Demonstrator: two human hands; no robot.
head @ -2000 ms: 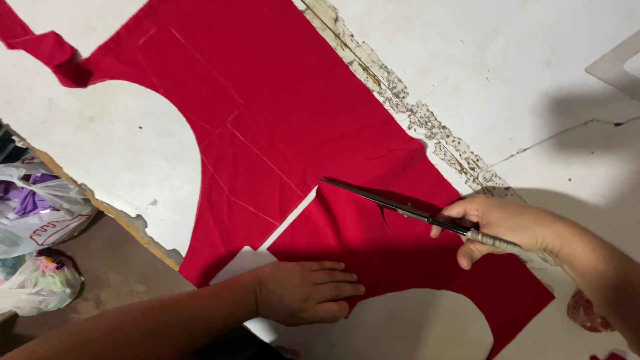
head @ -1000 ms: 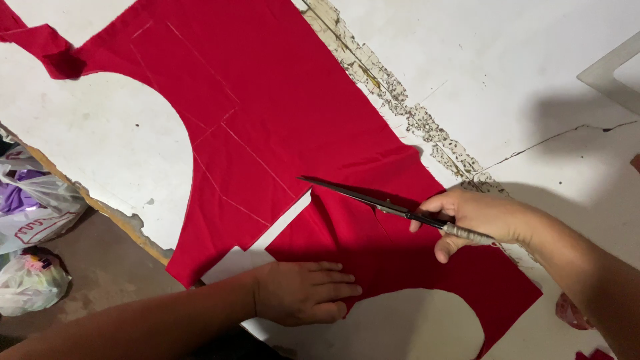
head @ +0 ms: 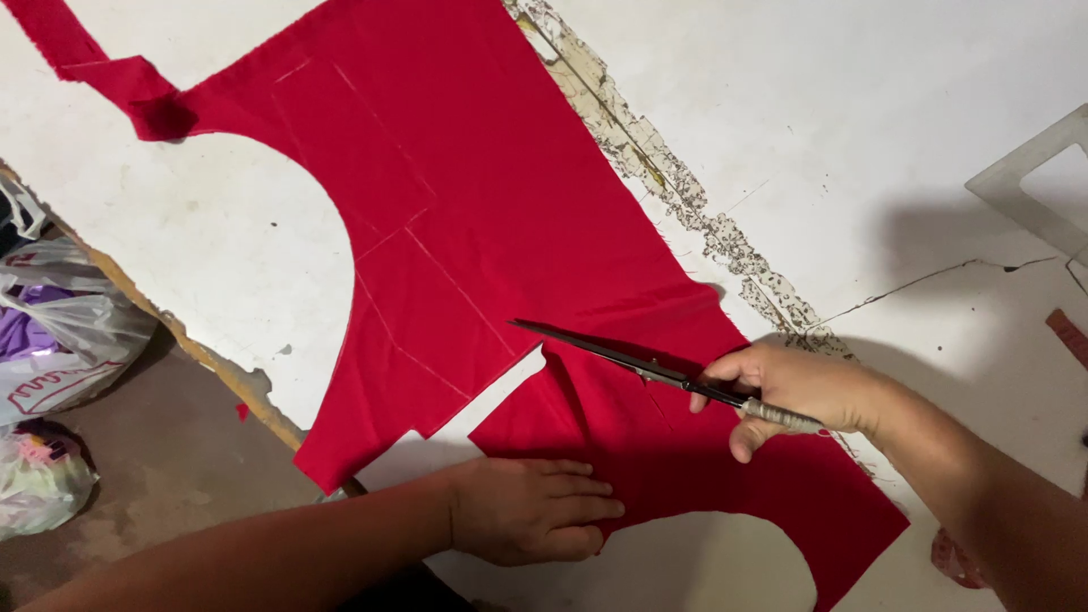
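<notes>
Red fabric [head: 510,187] with pale chalk lines lies across a worn white table. A narrow cut opens in it from the lower left edge, showing white beneath. My left hand [head: 535,512] rests flat, palm down, at the fabric's lower edge, fingers pointing right. In my right hand [head: 790,391] is a pair of dark metal scissors [head: 629,359] with a cord-wrapped handle. Their blades look closed and lie over the fabric, the tips just above and left of the cut's end. Part of the handle is hidden by my fingers.
The white tabletop [head: 850,110] has a flaking seam [head: 663,174] and a crack at right. A grey flat frame [head: 1011,183] lies at the right edge. Plastic bags [head: 76,331] with contents sit beyond the chipped table edge [head: 204,357] at left. A red scrap [head: 1067,336] lies far right.
The scissors' tips have moved slightly beyond the end of the cut, to its upper left. My left hand keeps its place on the fabric edge.
</notes>
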